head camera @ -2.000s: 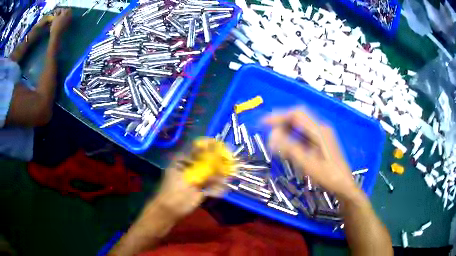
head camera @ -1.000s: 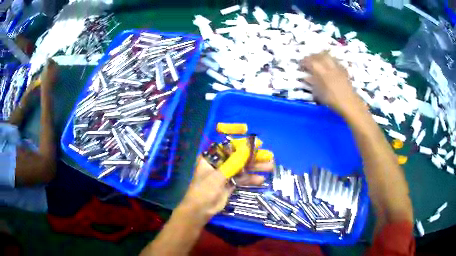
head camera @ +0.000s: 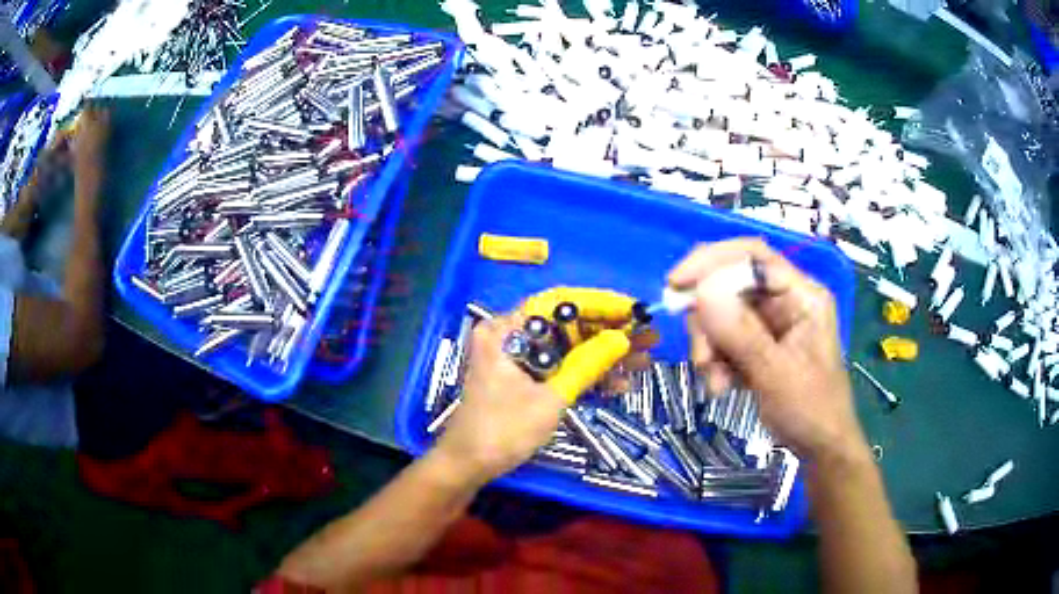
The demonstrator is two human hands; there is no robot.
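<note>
My left hand (head camera: 528,377), with yellow finger cots on its fingers, holds a bundle of metal tubes (head camera: 538,330) whose round dark and silver ends show. Its thumb and finger grip a small dark-tipped piece (head camera: 641,312). My right hand (head camera: 772,337) holds a white sleeved piece (head camera: 727,285), its pale tip close to that dark tip; whether they touch is not clear. Both hands are over the near blue tray (head camera: 650,221). Silver tubes (head camera: 604,447) lie along its near side, and a loose yellow finger cot (head camera: 513,248) lies at its upper left.
A blue tray heaped with silver tubes (head camera: 273,197) stands at left on another bin. White pieces (head camera: 697,116) are heaped beyond the near tray. Yellow cots (head camera: 898,348) and a thin pin (head camera: 877,384) lie at right. Another person's arm (head camera: 81,244) is at far left. Clear bags (head camera: 964,128) lie far right.
My right hand has come back from the white heap to beside my left hand, now with a white piece. My left hand still holds the tubes. The view has shifted slightly.
</note>
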